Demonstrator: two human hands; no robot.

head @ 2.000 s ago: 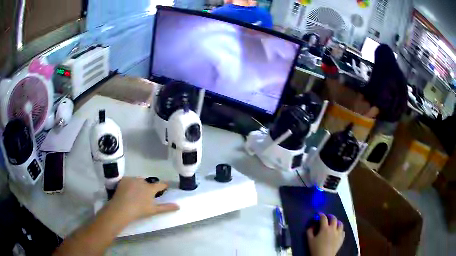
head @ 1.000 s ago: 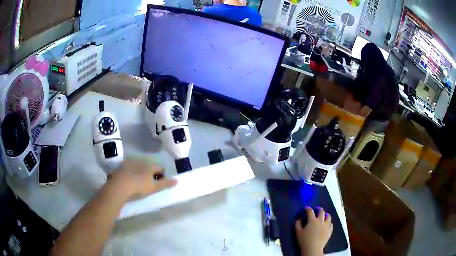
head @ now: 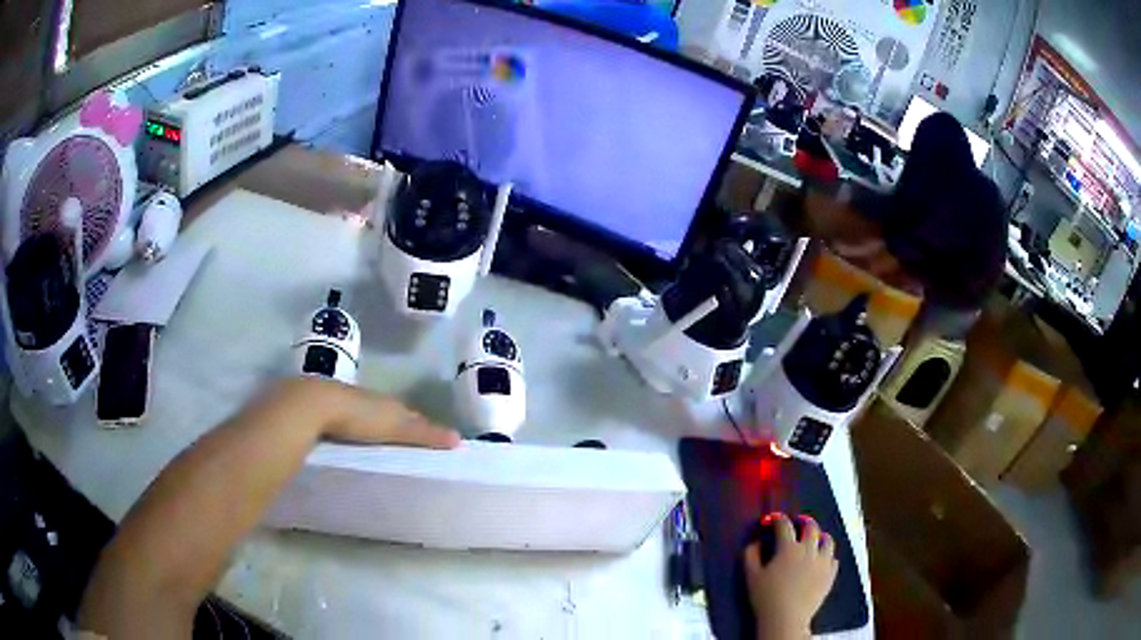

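The white socket test strip lies across the table in front of me, its long front face towards me. My left hand holds its top edge at the left; some fingers are hidden behind it. Two white bulb cameras stand at the strip, one on the left behind my left hand and one near the middle; their bases are mostly hidden. A black socket top just shows to their right. My right hand rests on the black mouse, which glows red.
The monitor shows a purplish picture. One PTZ dome camera stands before it, others at the right, one at far left. The phone and fan are left. An open carton is beside the mouse pad. A person stands behind.
The strip has tilted, tipping the bulb cameras away from me and showing more of its front face. My left hand moved with it. The mouse glow changed from blue to red, and the monitor picture changed.
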